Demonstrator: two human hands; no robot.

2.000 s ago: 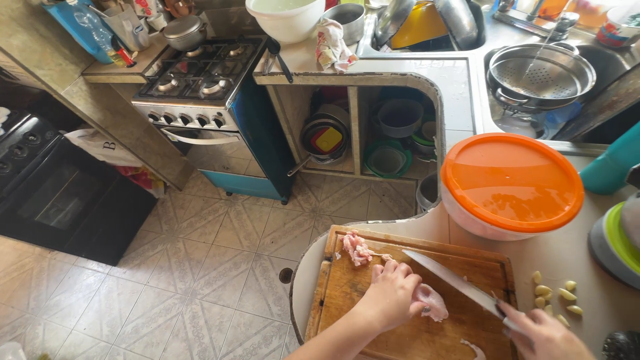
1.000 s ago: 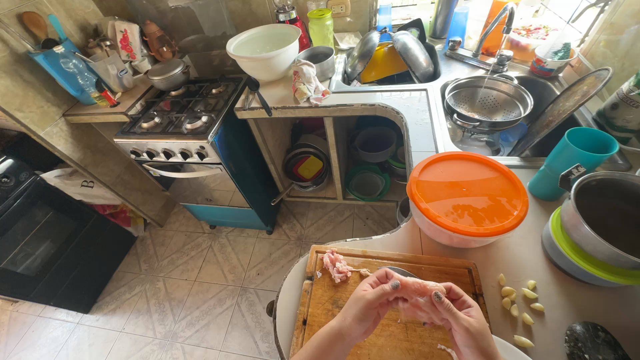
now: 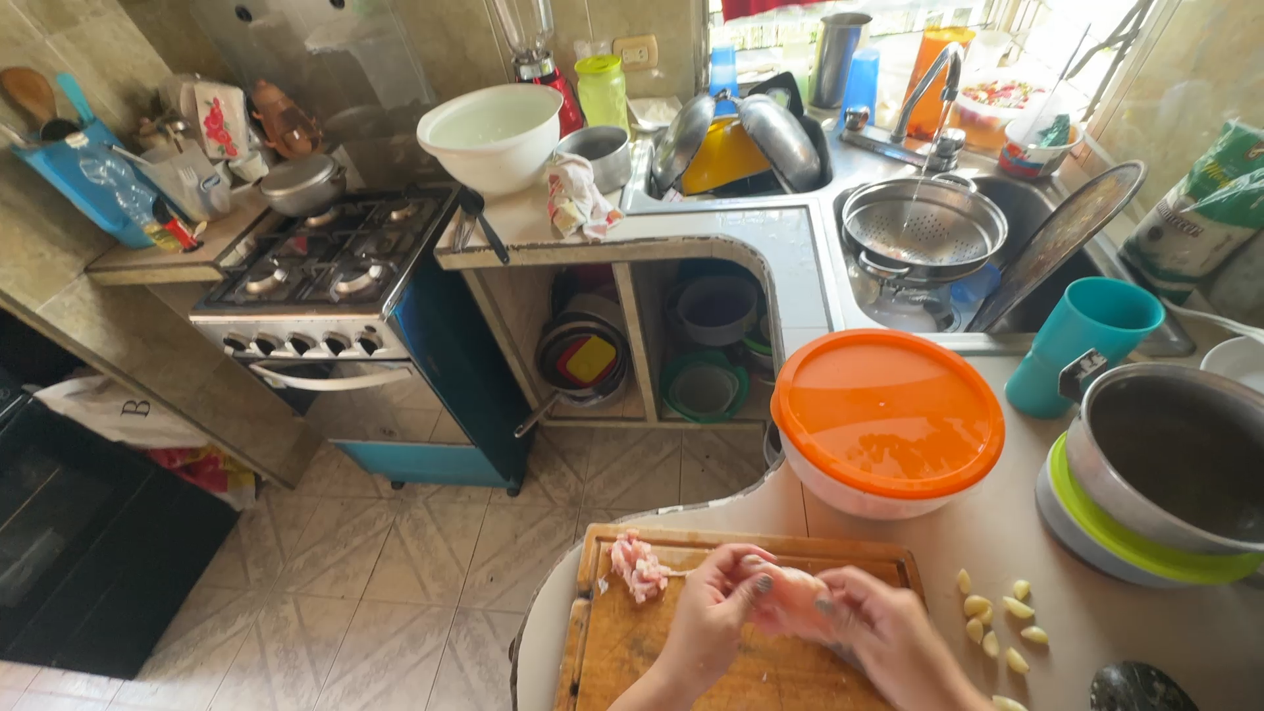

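My left hand (image 3: 713,617) and my right hand (image 3: 884,632) hold a piece of raw, pale pink meat (image 3: 790,600) between them, fingers pinching it from both sides above the wooden cutting board (image 3: 632,647). A small heap of raw meat trimmings (image 3: 639,566) lies at the board's upper left corner. Several peeled garlic cloves (image 3: 990,644) are scattered on the counter to the right of the board. The knife cannot be made out; my hands cover part of the board.
Behind the board stands a bowl with an orange lid (image 3: 889,415). A teal cup (image 3: 1084,346) and a metal pot (image 3: 1175,464) are at the right. Water runs into a steel colander (image 3: 923,222) in the sink. A dark stone (image 3: 1141,688) lies near the front edge.
Two seconds ago my right hand held a knife and my left hand rested at the meat on the board. Now both hands hold the meat up. The view has shifted.
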